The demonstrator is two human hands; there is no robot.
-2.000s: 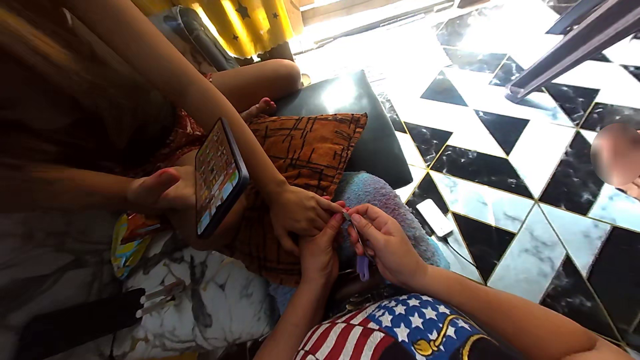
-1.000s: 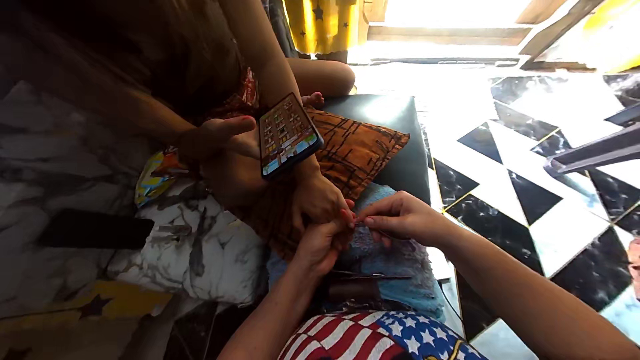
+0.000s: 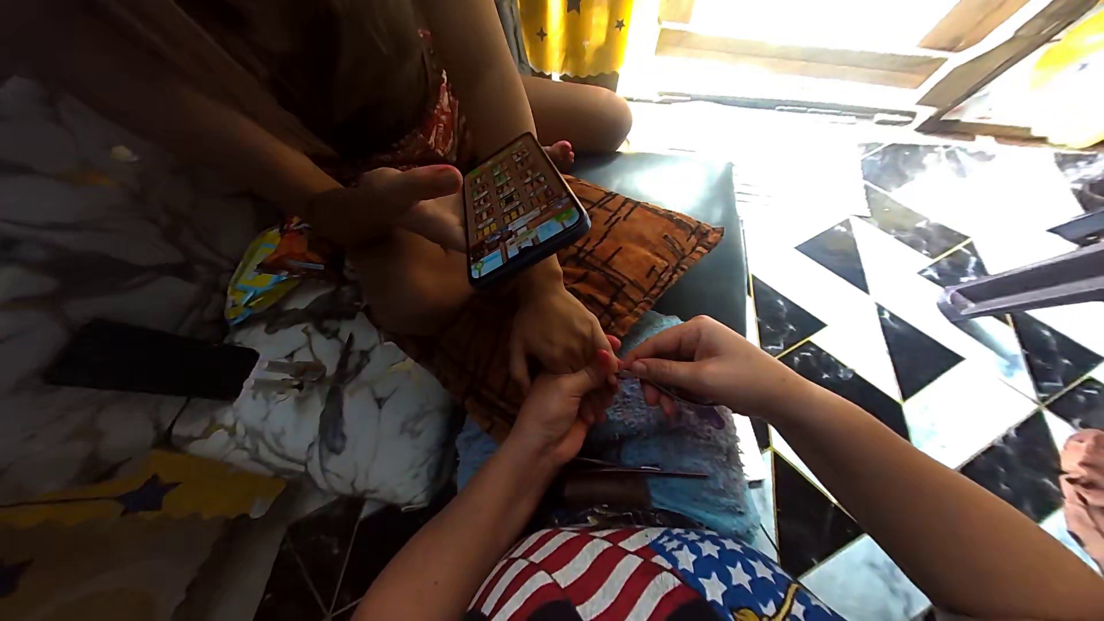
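Note:
My left hand (image 3: 561, 405) is closed around the fingers of another person's hand (image 3: 561, 332), which rests palm down over an orange-brown patterned cushion (image 3: 642, 250). Close against those fingertips is my right hand (image 3: 690, 366), thumb and index finger pinched together; a thin dark tool seems to lie under its fingers, too small to name. Below both hands a blue fluffy towel (image 3: 699, 492) covers my lap, and a thin dark implement (image 3: 642, 470) lies across it. The other person's second hand holds up a smartphone (image 3: 522, 211) with a lit screen.
A black padded bench (image 3: 699, 285) carries the cushion. To the left are a marble-patterned pillow (image 3: 388, 431), a dark flat object (image 3: 151, 358) and a shiny snack packet (image 3: 259, 276). A dark furniture leg (image 3: 1026, 280) stands over the black-and-white tiled floor (image 3: 914, 345).
The purple end of a tool that hung below my right hand two seconds ago no longer hangs there. My left hand still holds the other person's fingers. The view has shifted.

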